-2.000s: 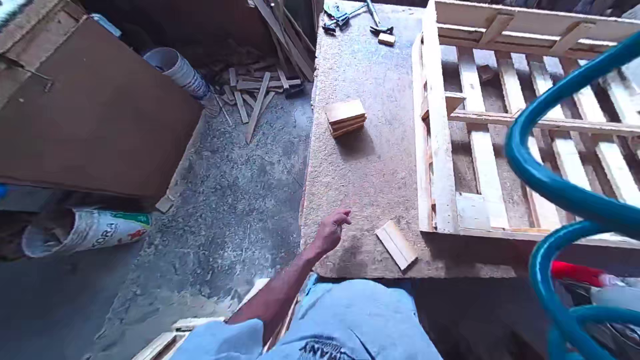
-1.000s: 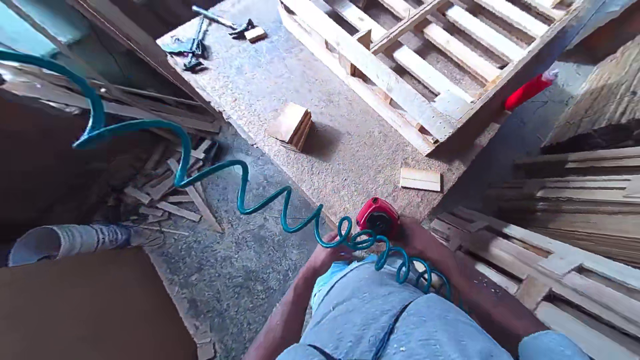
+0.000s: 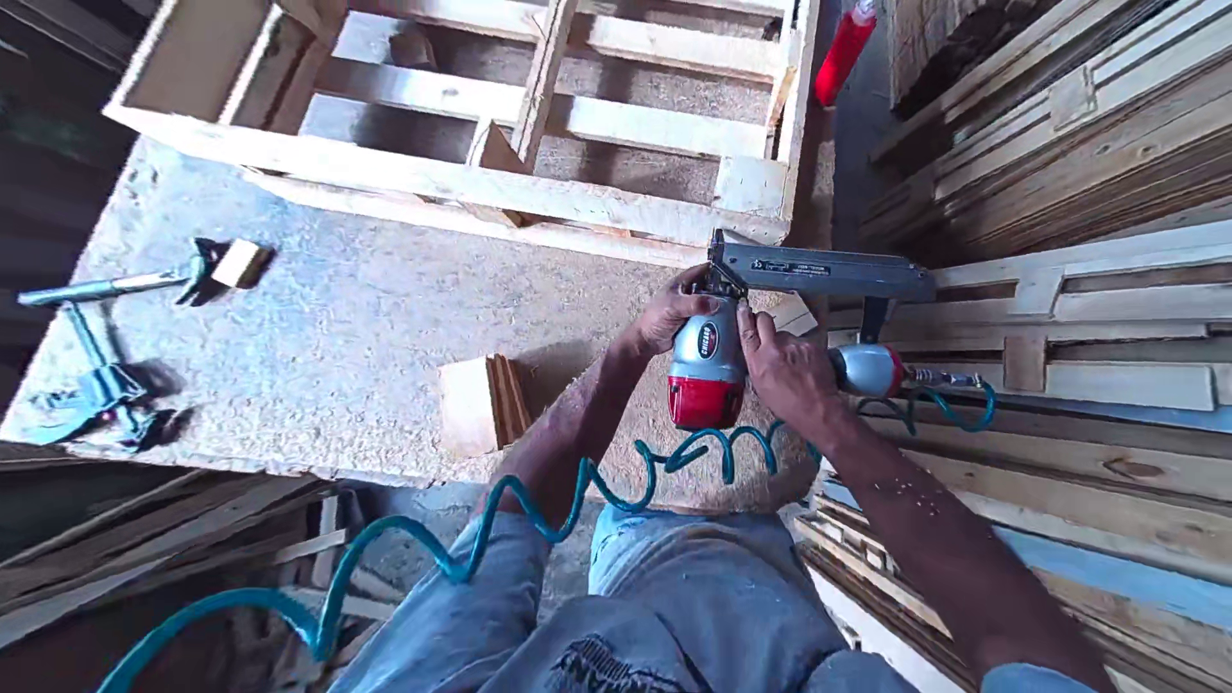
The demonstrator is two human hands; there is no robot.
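Observation:
A pneumatic nail gun [image 3: 707, 351], silver and red with a long grey magazine, is held between both hands over the table's near right part. My left hand [image 3: 674, 313] grips it around the nose. My right hand [image 3: 784, 371] lies against the other side of its body, fingers on the metal near the nose; whether it grips firmly is hard to tell. The wooden pallet frame [image 3: 433, 188] lies just beyond the tool. A small stack of wood blocks [image 3: 481, 404] sits left of my left forearm. Another light wood piece [image 3: 791, 313] is partly hidden behind the tool and my right hand.
A coiled teal air hose [image 3: 462, 568] crosses low in front of my body. Hammers [image 3: 115, 286] and a wood block [image 3: 241, 264] lie on the table's left. Stacked pallets and boards [image 3: 1088, 298] stand at right, near a red bottle [image 3: 845, 58]. Scrap wood [image 3: 192, 539] lies lower left.
The nail gun, earlier low at the table's near edge, is now raised between both hands near the pallet frame. The view has turned strongly to the right.

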